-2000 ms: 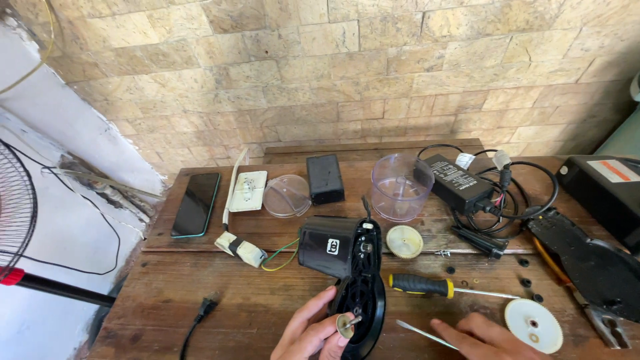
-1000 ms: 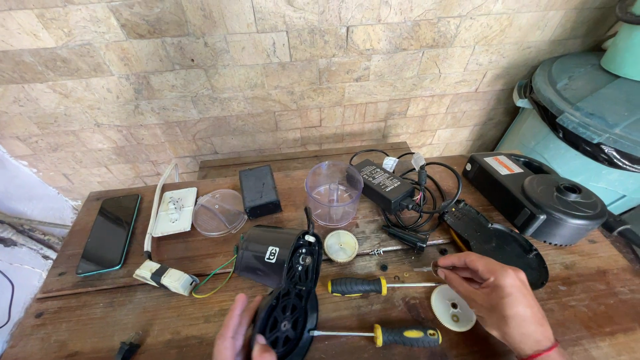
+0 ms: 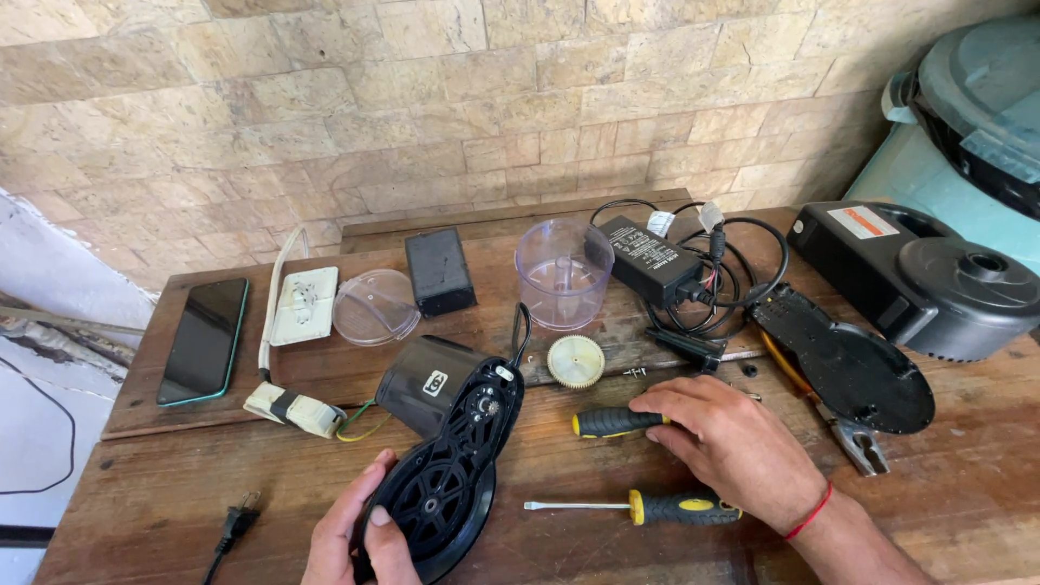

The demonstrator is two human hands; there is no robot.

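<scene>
My left hand point(image 3: 361, 528) grips the round end of a black plastic appliance housing point(image 3: 439, 487), whose open underside faces up and shows a small metal pinion. My right hand point(image 3: 715, 431) has its thumb and fingertips on the handle of a black and yellow screwdriver point(image 3: 613, 422); its shaft is hidden behind the hand. Nearer me, a flat-blade screwdriver point(image 3: 682, 508) lies with its tip pointing left. A white plastic gear point(image 3: 576, 361) lies behind the first screwdriver, beside small screws point(image 3: 634, 372). The white disc seen before is not visible.
Behind stand a clear plastic bowl point(image 3: 564, 276), a black box point(image 3: 439, 272) and a power adapter point(image 3: 650, 260) with coiled cable. At right are a black cover point(image 3: 845, 357), pliers point(image 3: 853, 439) and a black appliance body point(image 3: 918, 276). A phone point(image 3: 203, 341) and plug point(image 3: 240, 520) lie left.
My right hand has moved from beside the white disc onto the rear screwdriver's handle. Two seconds ago my left fingers held a small round metal part; now they grip the housing.
</scene>
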